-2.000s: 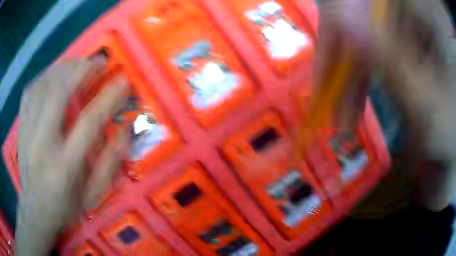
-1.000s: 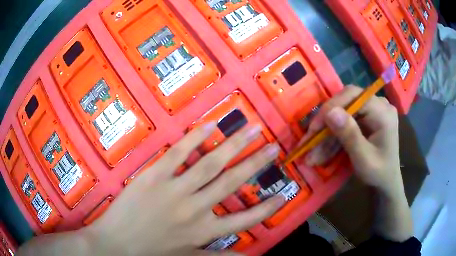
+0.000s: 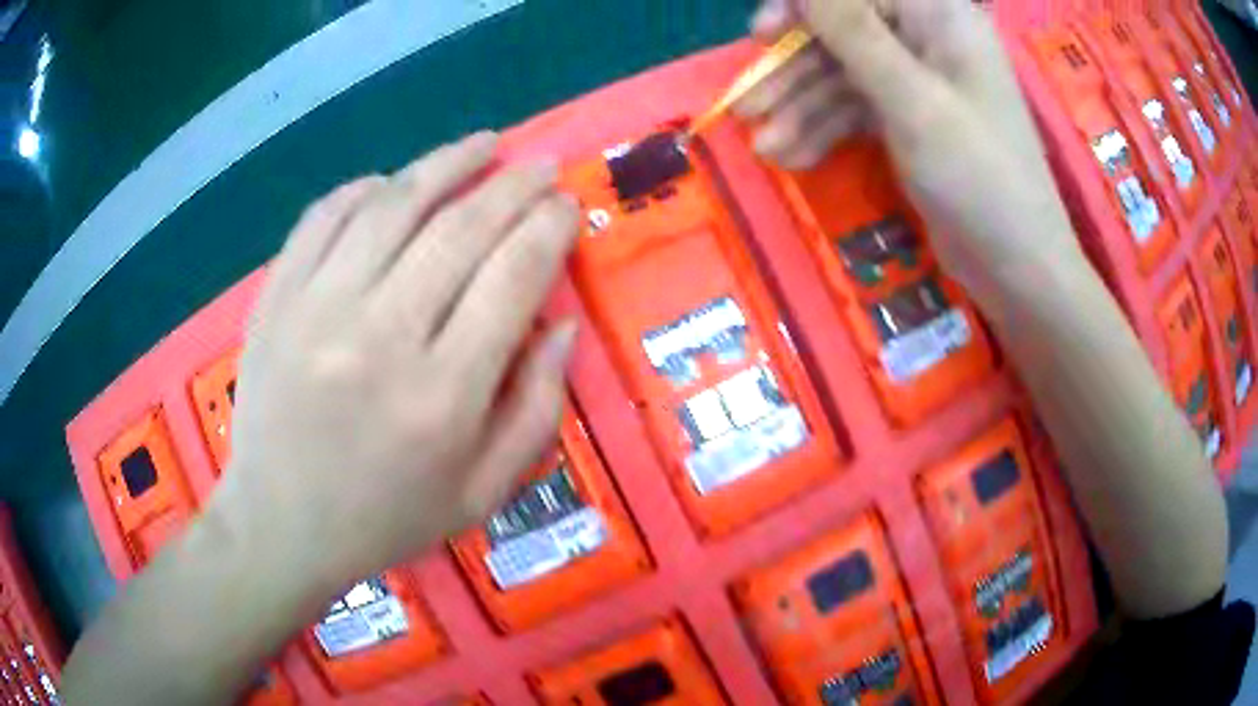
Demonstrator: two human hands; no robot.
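An orange phone housing [image 3: 704, 331] lies in a pocket of the pinkish-red foam tray [image 3: 566, 662]. A black adhesive pad [image 3: 647, 167] sits at its upper end, slightly tilted, near the speaker slots. My right hand [image 3: 897, 104] holds a yellow-orange pointed stick [image 3: 752, 80], its tip at the pad's upper right corner. The stick's far end is hidden by the hand. My left hand [image 3: 400, 345] lies palm down over the tray, left of this housing, fingertips beside its upper end. I see nothing held in it; its underside is hidden.
Other orange housings sit in the tray, several with black pads, such as the lower one [image 3: 842, 586]. A second foam tray [image 3: 1124, 262] with housings lies at the right. A dark green surface [image 3: 180, 111] with a pale curved edge strip [image 3: 276, 104] lies beyond.
My left hand has lifted off the lower-row housings and moved up and left. My right hand and the stick have moved up to an upper-row housing. The tray appears shifted in view.
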